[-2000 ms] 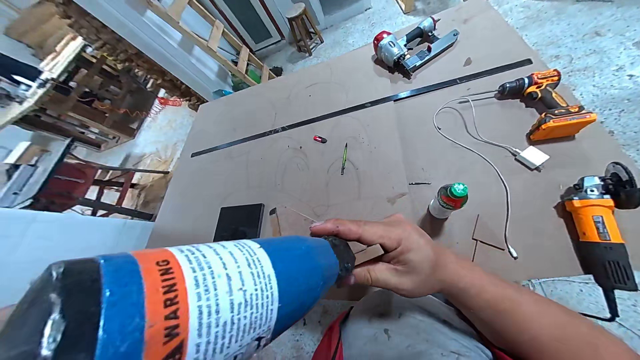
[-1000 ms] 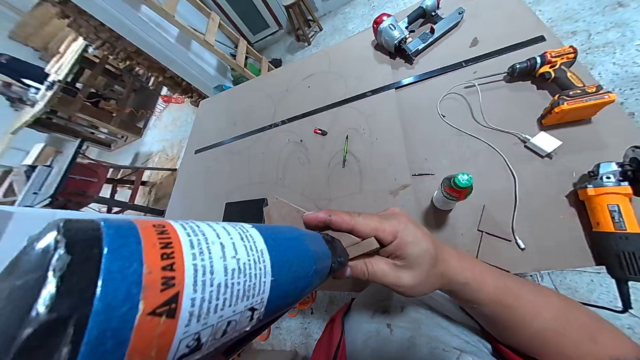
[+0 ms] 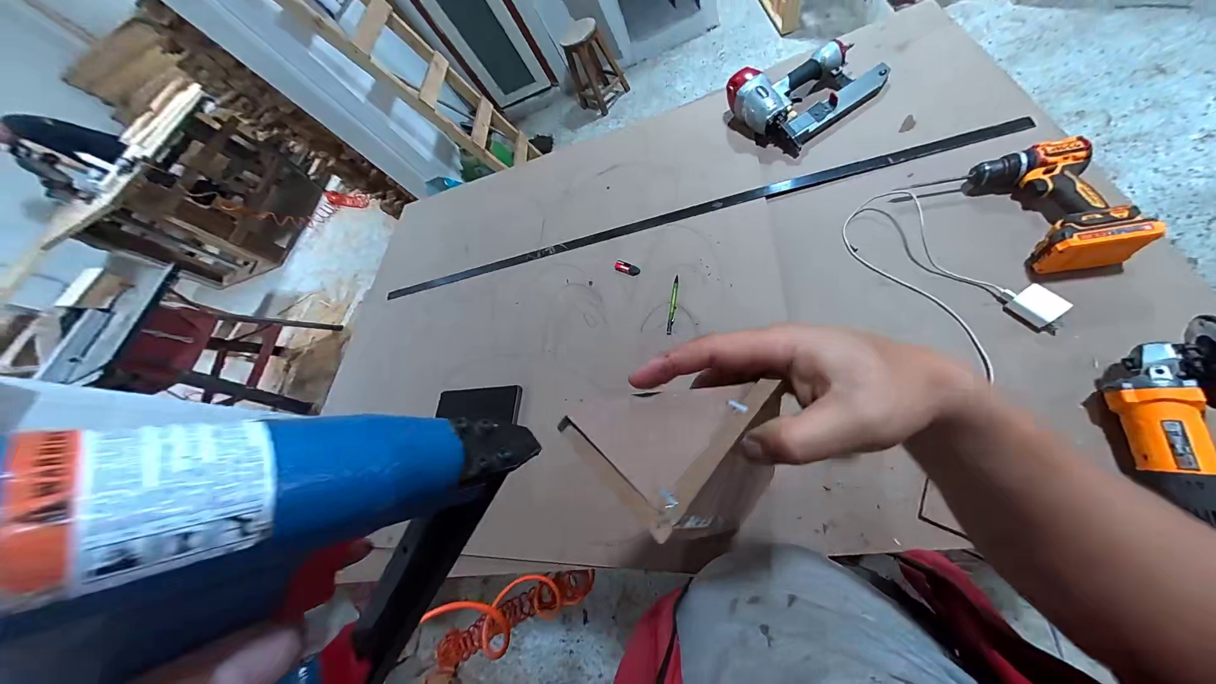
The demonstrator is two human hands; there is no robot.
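Note:
A blue pneumatic nail gun (image 3: 361,470) with a black nose fills the lower left; my left hand (image 3: 252,655), mostly hidden beneath it, grips its handle. The nose points right, apart from a V-shaped wooden piece (image 3: 708,465) made of joined thin boards. My right hand (image 3: 836,389) holds the right board of this piece between thumb and fingers. Whitish marks show at the corner and near the board's upper end. A black rectangular block (image 3: 480,405) lies behind the nose.
On the covered table (image 3: 456,332) lie a long dark metal strip (image 3: 655,221), a green pen (image 3: 674,304), a red-and-black small item (image 3: 626,268), a white charger with cable (image 3: 1037,306), a cordless drill (image 3: 1092,204), an angle grinder (image 3: 1164,418) and another nail gun (image 3: 798,95). An orange coiled hose (image 3: 513,608) hangs below.
The blue nail gun has moved left, away from my right hand, and its nose is off the wooden piece. The V-shaped piece now shows plainly. The bottle seen earlier is out of sight.

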